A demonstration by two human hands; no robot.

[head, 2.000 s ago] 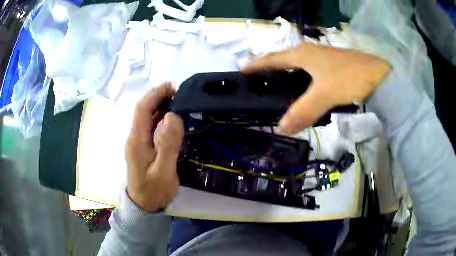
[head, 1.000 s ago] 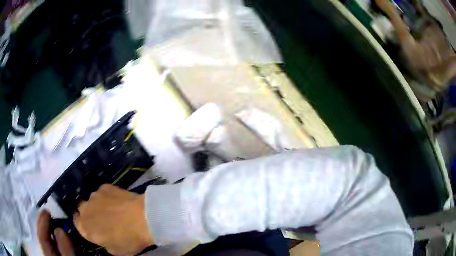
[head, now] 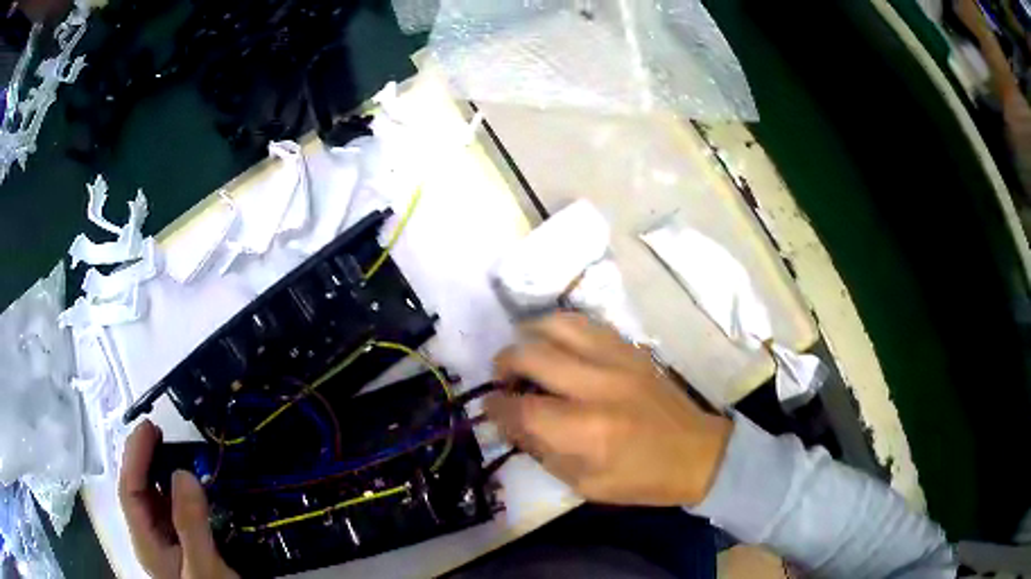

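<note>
The black socket housing lies open on the white board. Its upper shell (head: 288,322) is tilted, inside facing up, and its lower shell (head: 362,509) lies nearer me. Yellow, blue and reddish wires (head: 328,452) run between them. My left hand (head: 170,509) grips the left end of the lower shell, partly cut off by the bottom edge. My right hand (head: 599,413) is slightly blurred at the shell's right end, its fingers at dark wires there; what the fingertips hold is hidden. A white wad (head: 554,255) lies just beyond the right hand.
White trim frames (head: 113,288) lie along the far left edge. A pile of black parts (head: 266,68) is on the green surface (head: 791,68) beyond. A clear plastic bag (head: 599,51) lies at the back, another white wad (head: 712,277) at right. Part of a person's arm (head: 995,68) shows upper right.
The view has turned toward the right. The housing, half closed two seconds ago, now lies opened out. My right hand has moved from inside the shell to its right end.
</note>
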